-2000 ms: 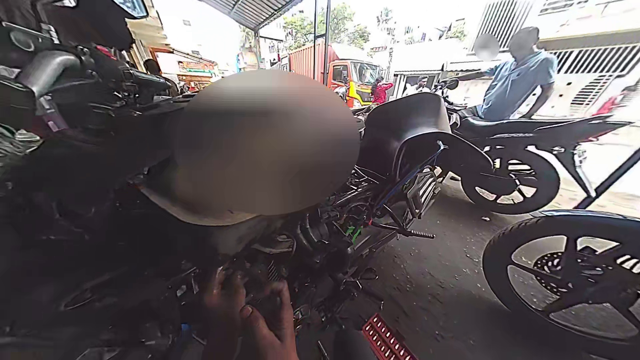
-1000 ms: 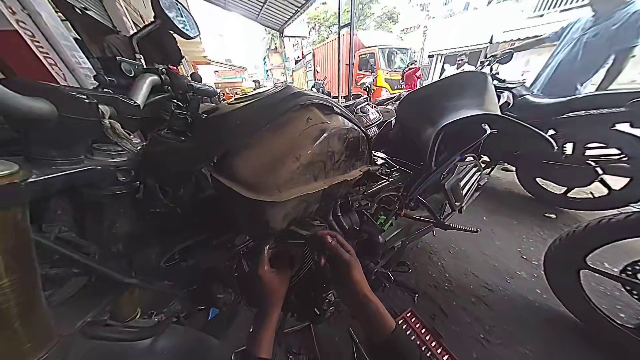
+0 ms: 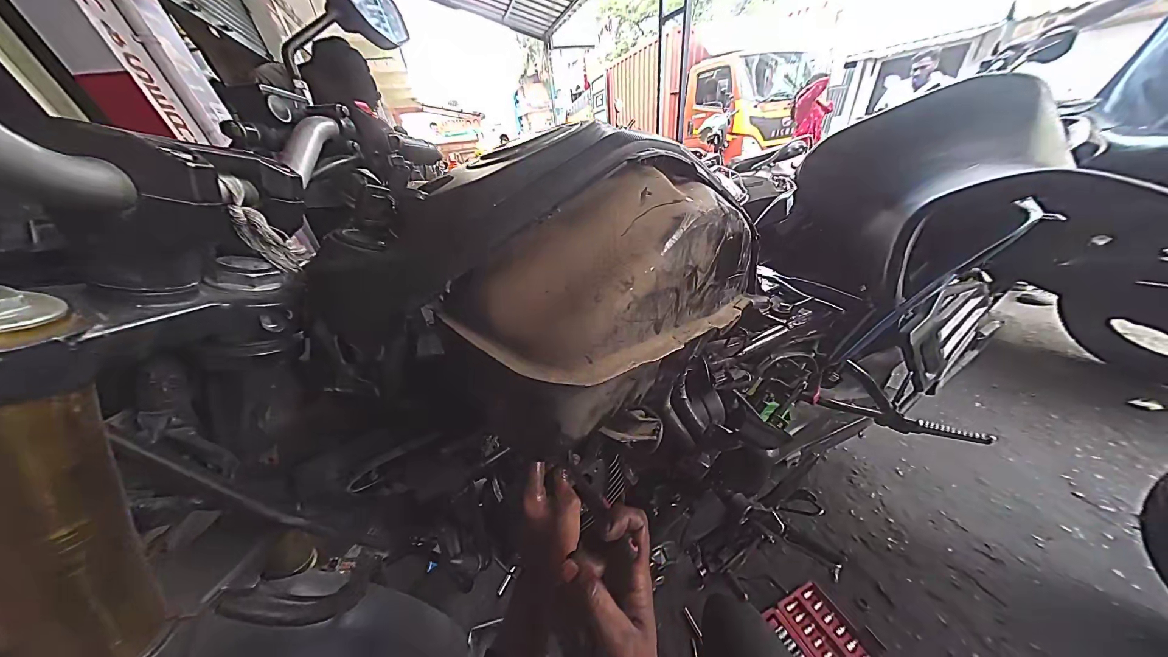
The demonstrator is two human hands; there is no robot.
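Both hands are at the engine area of a motorcycle, low in the middle, under its scuffed, tan-and-black fuel tank [image 3: 602,265]. My left hand [image 3: 550,511] reaches up with its fingers among the dark parts just below the tank. Close beside it on the right is my right hand [image 3: 616,566], its fingers bent and its thumb near my left wrist. A dark, slim thing lies at the right fingers; whether it is a tool or an engine part I cannot tell. The fingertips are partly lost in shadow. Finned metal [image 3: 616,476] shows just right of the fingers.
A red socket tray [image 3: 812,625] lies on the ground at the lower right. The footpeg [image 3: 949,431] juts out at right. At the left are the gold fork tube [image 3: 68,520] and handlebar [image 3: 73,173]. Another motorcycle's wheel shows at the right edge. A person stands in the background.
My hands have come closer together beneath the tank; a second ago they were apart. The view has shifted nearer to the motorcycle.
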